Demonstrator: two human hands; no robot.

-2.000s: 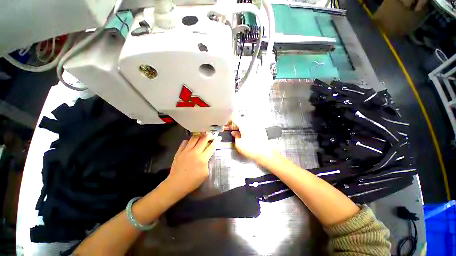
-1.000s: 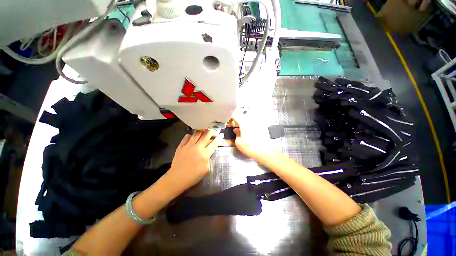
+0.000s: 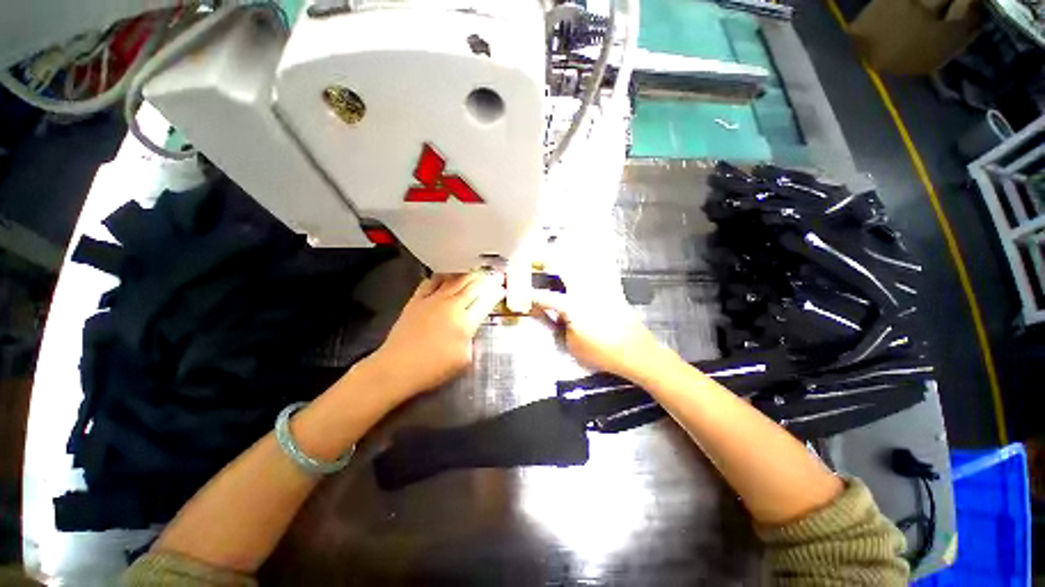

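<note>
The white sewing machine head (image 3: 424, 126) with its red logo stands above both hands. My left hand (image 3: 441, 327) is at the left of the work area under the head, fingertips partly hidden by it. My right hand (image 3: 596, 330) is at the right of the same spot, fingers bent around a small dark piece at the metal clamp (image 3: 518, 296). Glare and the head hide what the fingertips hold. A small yellow patch shows at the clamp. A black fabric piece (image 3: 487, 445) lies flat in front of the hands, its right end by black zippers (image 3: 665, 384) under my right forearm.
A large heap of black fabric pieces (image 3: 218, 355) lies at left. A pile of zippered pieces (image 3: 802, 275) lies at right. A black cable with plug (image 3: 913, 463) is at the right table edge, above a blue bin (image 3: 988, 516). A green panel (image 3: 716, 126) is behind.
The view has shifted, so the machine and table sit higher in the picture. My right hand has moved slightly right, its fingers more bent. The dark patch right of it no longer shows.
</note>
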